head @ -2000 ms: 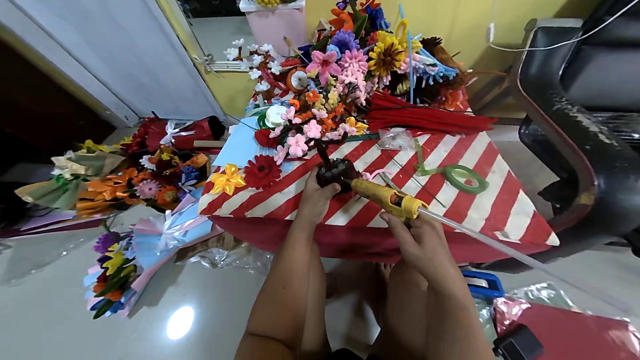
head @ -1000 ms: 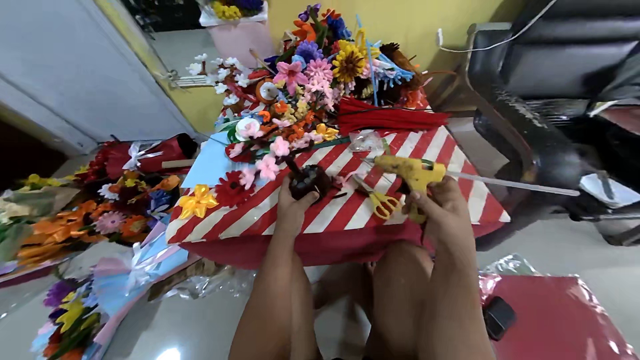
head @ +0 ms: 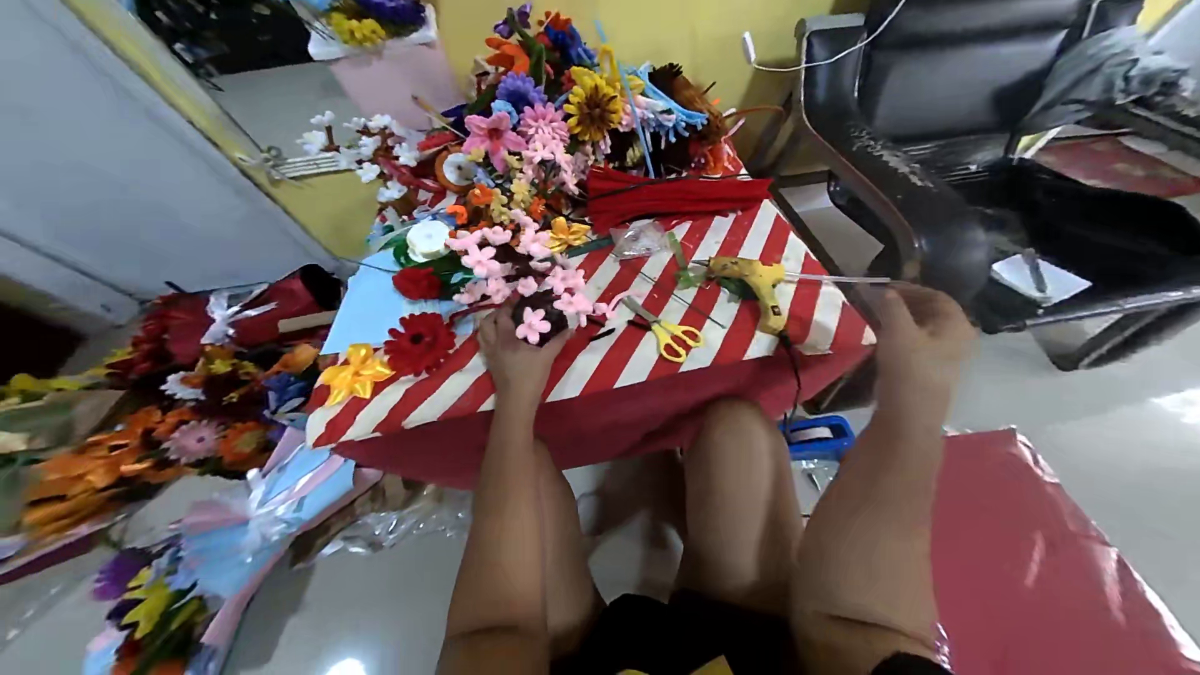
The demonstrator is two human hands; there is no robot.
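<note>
My left hand is at the front of the striped table, its fingers around a dark brown base with pink pipe-cleaner blossoms above it. A yellow hot glue gun lies on the table's right part, a long clear glue stick sticking out of its back. My right hand is just past the table's right edge, beside the end of that stick; whether the fingers touch it is unclear. Yellow-handled scissors lie between my left hand and the glue gun.
Red pipe cleaners and a heap of fuzzy flowers fill the table's back. A red flower and a yellow bow lie at left. Wrapped bouquets stand on the floor at left; a black armchair is at right.
The glue gun, held in my right hand before, now lies on the table. My right hand has moved right, off its handle. Pink blossoms now show over the dark base at my left hand.
</note>
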